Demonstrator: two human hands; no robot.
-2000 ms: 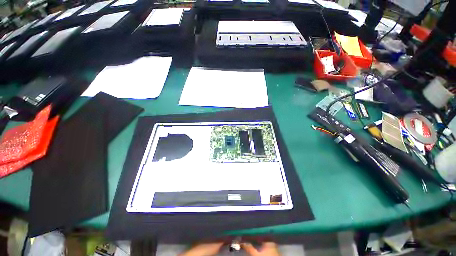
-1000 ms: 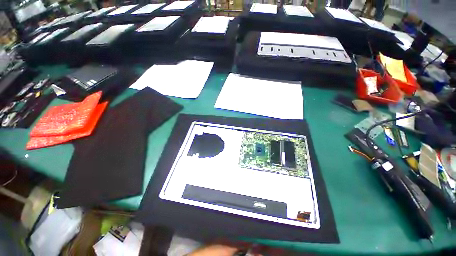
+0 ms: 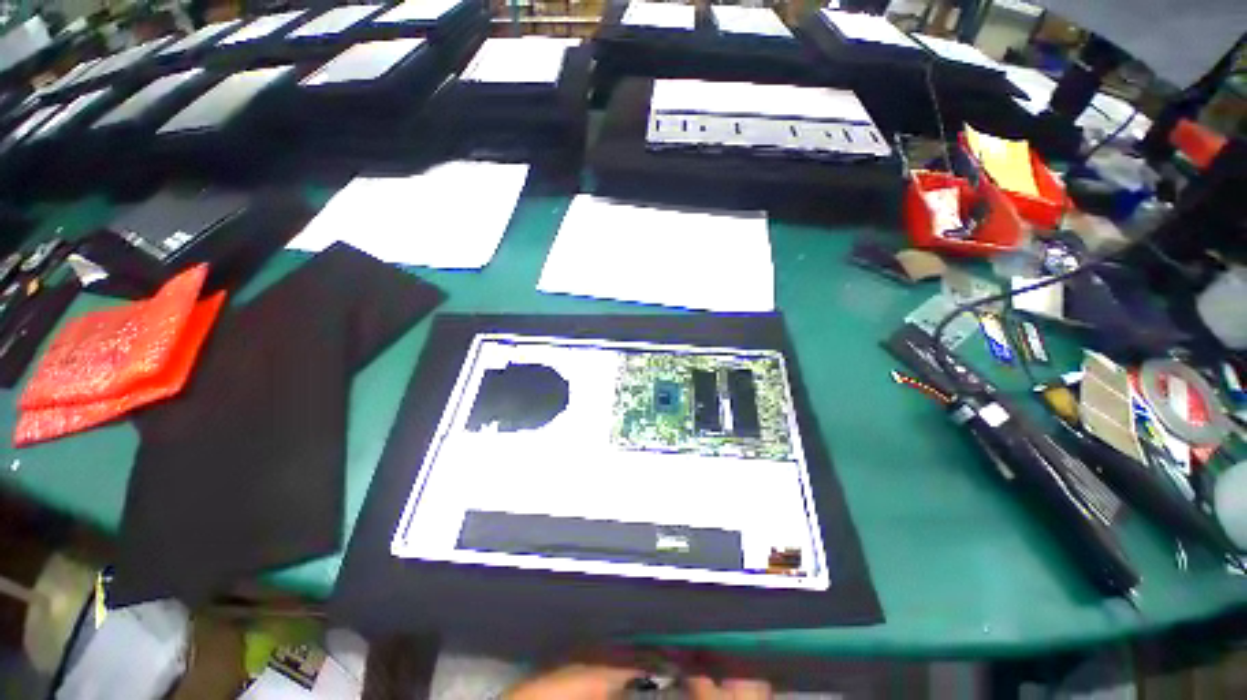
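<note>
The open white laptop case [image 3: 602,492] lies flat on a black foam mat [image 3: 369,581] in front of me. The green motherboard [image 3: 643,397] fills its upper right, a black round patch [image 3: 523,398] is at upper left, and a long black strip [image 3: 595,537] lies along the lower edge. A small brown-orange piece [image 3: 784,559] is in the lower right corner. My left hand [image 3: 581,682] and my right hand [image 3: 725,688] are close together at the bottom edge, cut off and blurred, below the mat. A small blurred thing shows between them; which hand holds it is unclear.
Red bubble-wrap bags [image 3: 116,358] and spare black foam [image 3: 246,438] lie at left. White sheets [image 3: 659,254] lie behind the case. Red parts bins [image 3: 964,226], a long black bundle with wires [image 3: 1046,486] and a tape roll [image 3: 1179,401] are at right. Panels on black supports stand behind.
The camera view swings right-down-left across the frames, shifting the whole bench in the picture. The case stays on its mat. My hands stay at the bottom edge, now showing less than two seconds ago.
</note>
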